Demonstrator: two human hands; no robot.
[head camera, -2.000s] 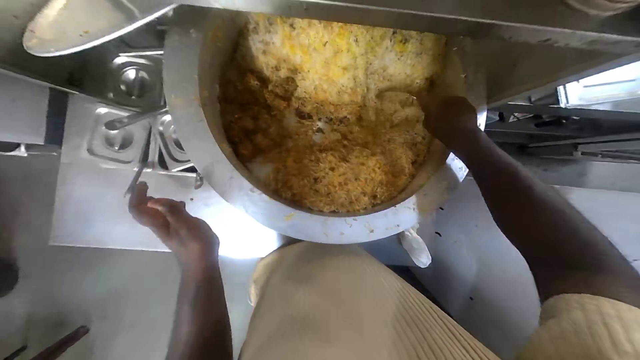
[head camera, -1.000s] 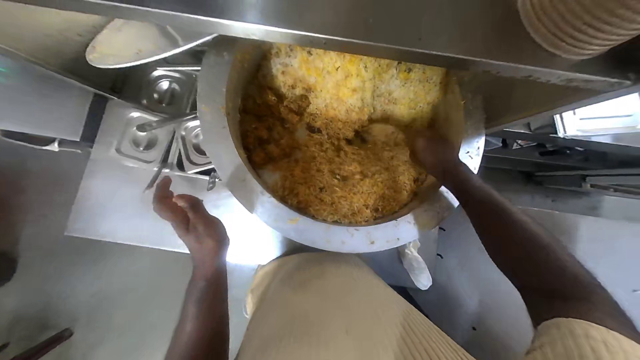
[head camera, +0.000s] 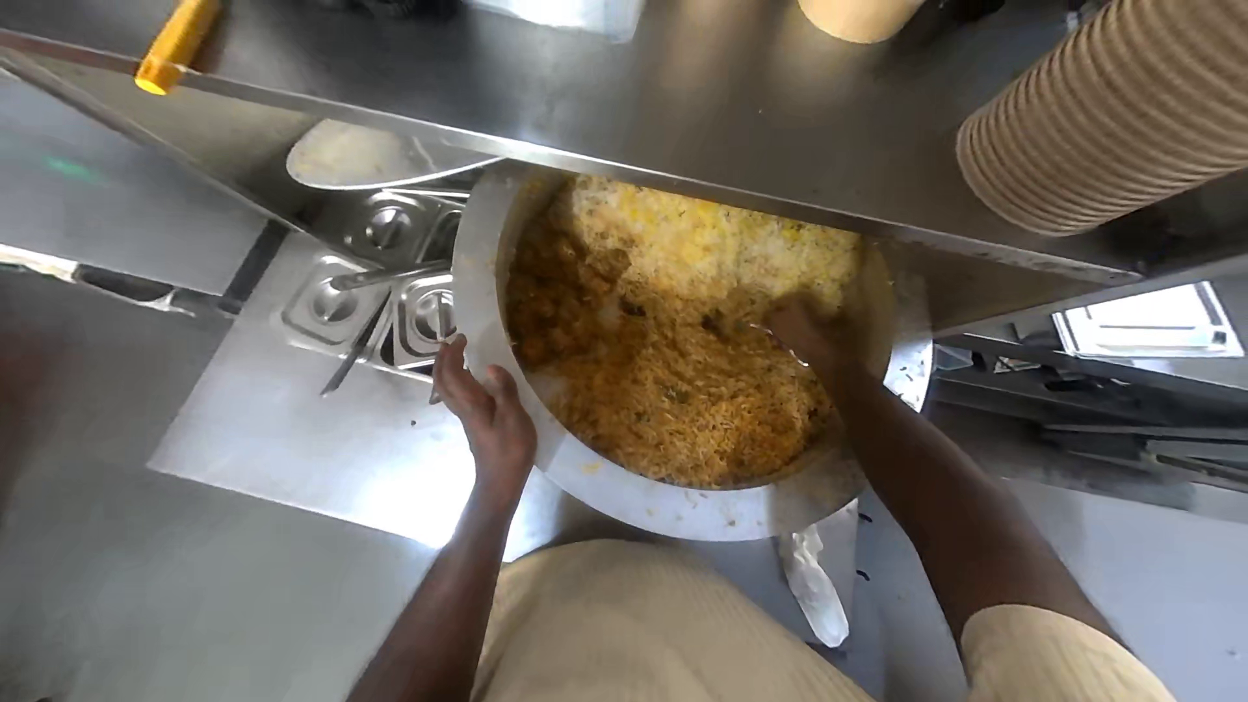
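A large round metal pot (head camera: 604, 492) with a wide flat rim holds cooked rice. White and yellow rice (head camera: 721, 244) lies at the far side, orange-brown rice (head camera: 712, 419) at the near side, and darker brown food at the left. My right hand (head camera: 795, 327) reaches down into the pot around the middle right. A bit of something shiny shows beside its fingers, which are blurred; what it grips cannot be told. My left hand (head camera: 487, 405) is at the pot's left rim, its fingers apart and nothing in them.
A steel shelf (head camera: 682, 127) overhangs the pot's far side, bearing a stack of ribbed bowls (head camera: 1102, 117) and a yellow-handled item (head camera: 175, 49). Lidded steel containers (head camera: 336, 302) and an oval plate (head camera: 361, 156) stand left. A white cloth or wrapper (head camera: 817, 590) lies below the pot.
The view has shifted, showing more of the shelf. My left hand has come closer to the pot's rim. My right hand has moved from the pot's right side further in over the rice.
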